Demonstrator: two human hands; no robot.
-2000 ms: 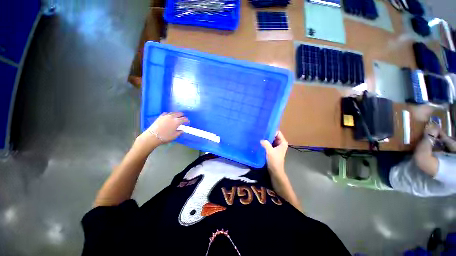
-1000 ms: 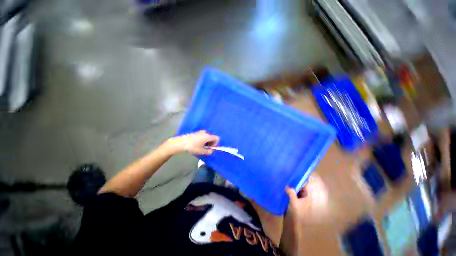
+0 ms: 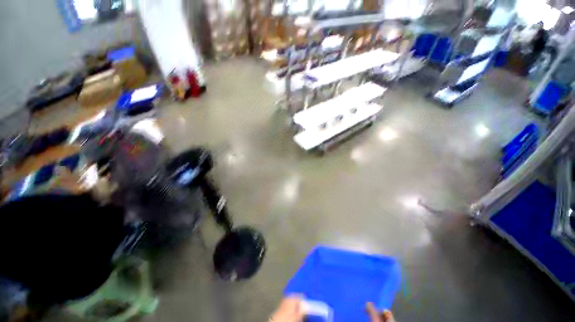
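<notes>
A blue plastic tray [image 3: 347, 284] is held low in front of me, cut off by the bottom edge. My left hand [image 3: 288, 309] is at its left side, cut off by the frame, with a white strip [image 3: 317, 309] at its fingers over the tray. Blur hides the exact grip. My right hand [image 3: 379, 313] is at the tray's right side, mostly below the frame, with only its fingers showing.
Blurred people and work tables are on the left, with a green stool [image 3: 120, 295]. A black round object [image 3: 239, 253] is on the floor. White shelves [image 3: 340, 113] stand ahead, red objects [image 3: 186, 83] by a white pillar, and a blue-based metal frame [image 3: 536, 220] at right.
The view has swung from the work table to the open aisle and further ahead. The tray and both hands now sit lower in the picture. The strip is still by my left hand.
</notes>
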